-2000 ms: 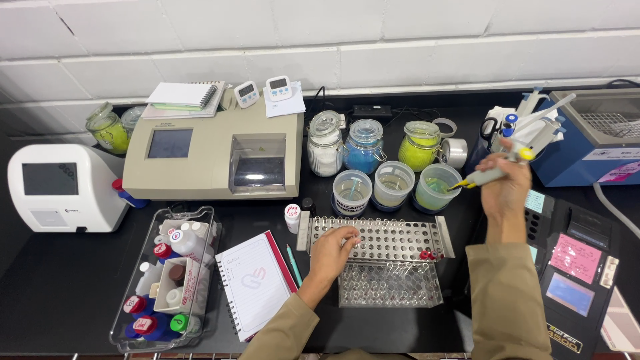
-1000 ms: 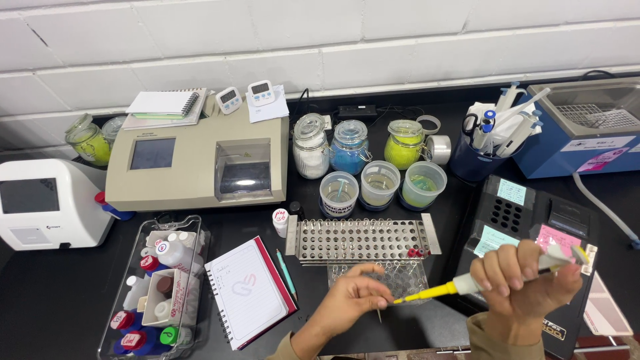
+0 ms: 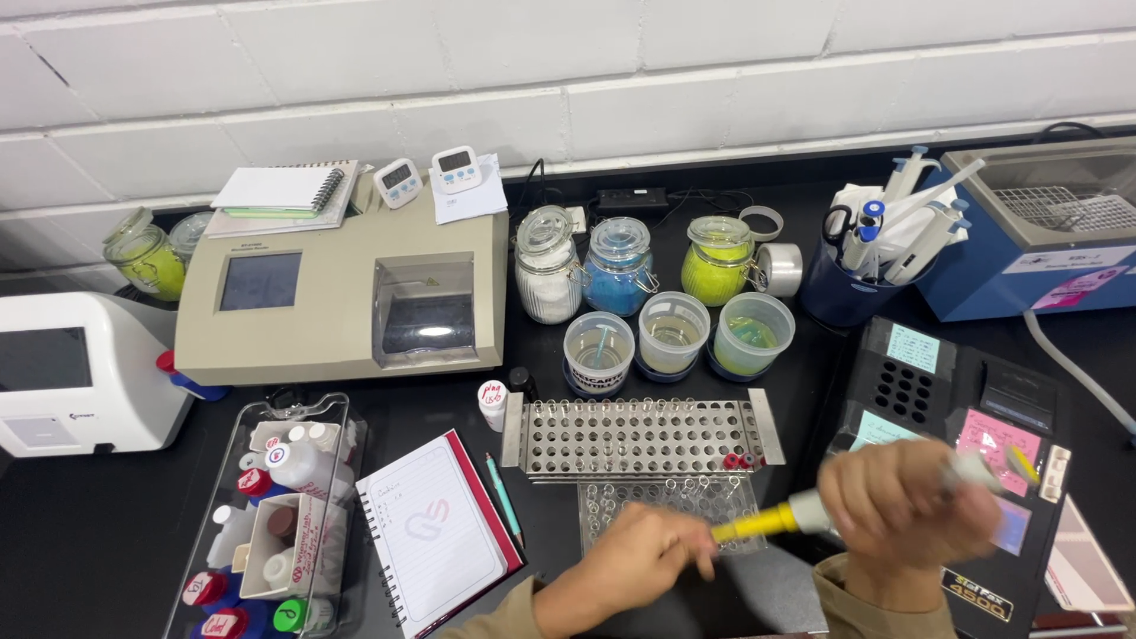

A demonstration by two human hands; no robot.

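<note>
My right hand (image 3: 905, 506), at the lower right, is closed around a micropipette (image 3: 803, 513) with a yellow lower end pointing left. My left hand (image 3: 643, 559) has its fingers bunched at the yellow end; whether they pinch the tip or another small item is hidden. Just behind my hands lies a clear plastic rack (image 3: 595, 506) holding small tubes. Beyond it stands a metal test tube rack (image 3: 639, 439) with glass tubes along its back row and red-capped tubes (image 3: 732, 461) at its right end.
Three plastic cups, one holding yellow-green tips (image 3: 753, 333), stand behind the metal rack. A spiral notebook (image 3: 435, 532) and a wire-handled clear bin (image 3: 235, 453) of bottles are at left. At right are a black analyzer (image 3: 923, 461) and a blue pipette holder (image 3: 848, 297).
My right hand has brought the pipette from the yellow-green tip cup down to the front, where my left hand has also moved off the metal rack. The view has shifted somewhat.
</note>
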